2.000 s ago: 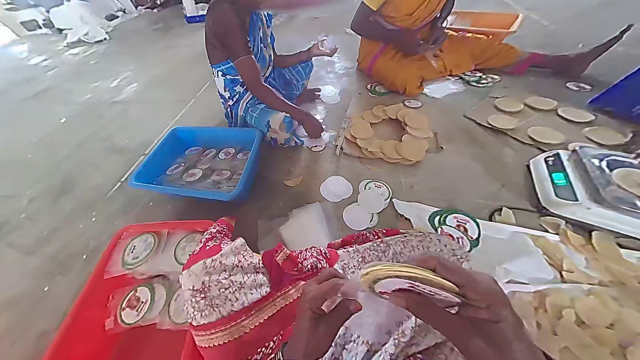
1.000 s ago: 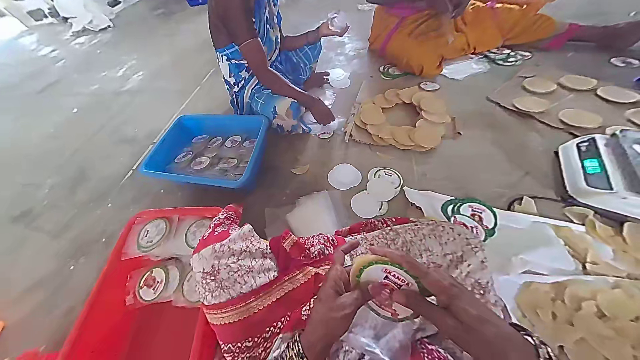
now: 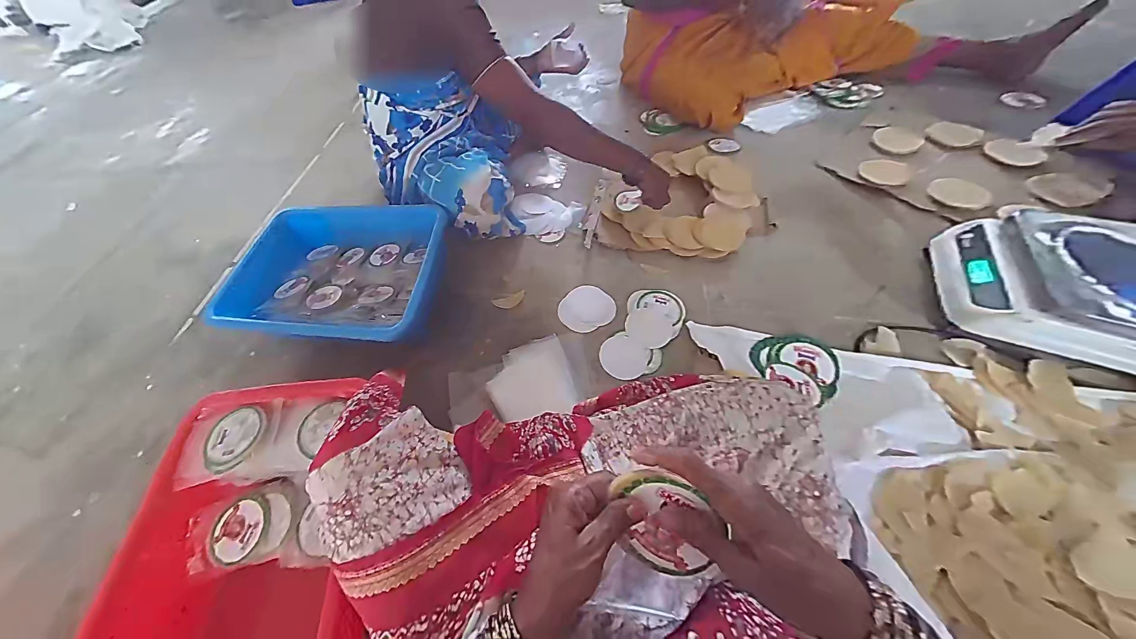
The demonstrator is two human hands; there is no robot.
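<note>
Over my lap, covered by red and white patterned cloth (image 3: 426, 541), I hold a stack of thin round wafers topped with a round printed label (image 3: 666, 532). My left hand (image 3: 581, 541) grips the left edge of the stack and a clear plastic bag (image 3: 635, 590) hanging below it. My right hand (image 3: 745, 524) lies across the stack's right side, its fingers over the label. How far the stack sits inside the bag cannot be told. Loose clear bags (image 3: 532, 382), white paper discs (image 3: 626, 355) and labels (image 3: 808, 364) lie on the floor beyond my lap.
A red tray (image 3: 177, 532) with packed discs is at left, a blue tub (image 3: 328, 328) with packets beyond it. At right are a digital scale (image 3: 985, 275) and a heap of wafers (image 3: 1003, 524). Two people sit ahead; one reaches to a ring of wafers (image 3: 728, 222). Wafers lie on cardboard (image 3: 923, 169).
The printed label now faces up on the stack in my hands; two seconds ago the stack was seen edge-on. The co-worker's hand has moved onto the ring of wafers.
</note>
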